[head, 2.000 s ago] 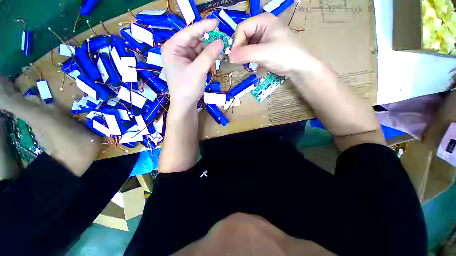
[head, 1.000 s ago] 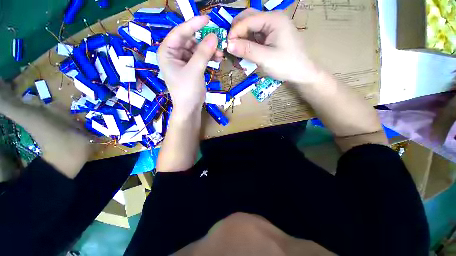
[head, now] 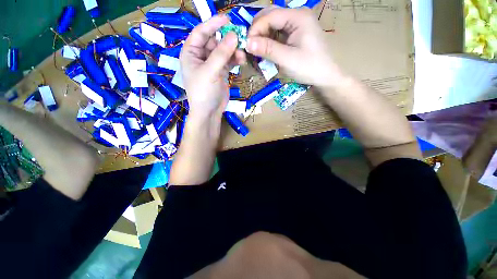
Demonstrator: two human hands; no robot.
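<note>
My left hand (head: pixel 207 65) holds a small green circuit board panel (head: pixel 233 30) between thumb and fingers, at the top centre. My right hand (head: pixel 283 41) is at the panel's right edge, its thumb and index finger pinched together. What the fingertips pinch is too small to tell. A battery pack with a white label (head: pixel 267 70) is just below my right hand. A heap of blue battery packs (head: pixel 114 73) with thin red and black leads lies left of my hands. A spare green panel (head: pixel 291 96) lies below my right wrist.
The packs lie on a brown cardboard sheet (head: pixel 365 71). A carton with yellow pieces (head: pixel 479 30) is at the upper right. Another person's forearm (head: pixel 54 147) is at the left, and a person's hand (head: pixel 482 150) is at the right edge. Open cartons (head: pixel 146 218) are below the bench.
Both hands stay at the panel, and my right fingertips remain at its right edge. The white-labelled pack below them has shifted slightly. Loose packs at the upper left have moved.
</note>
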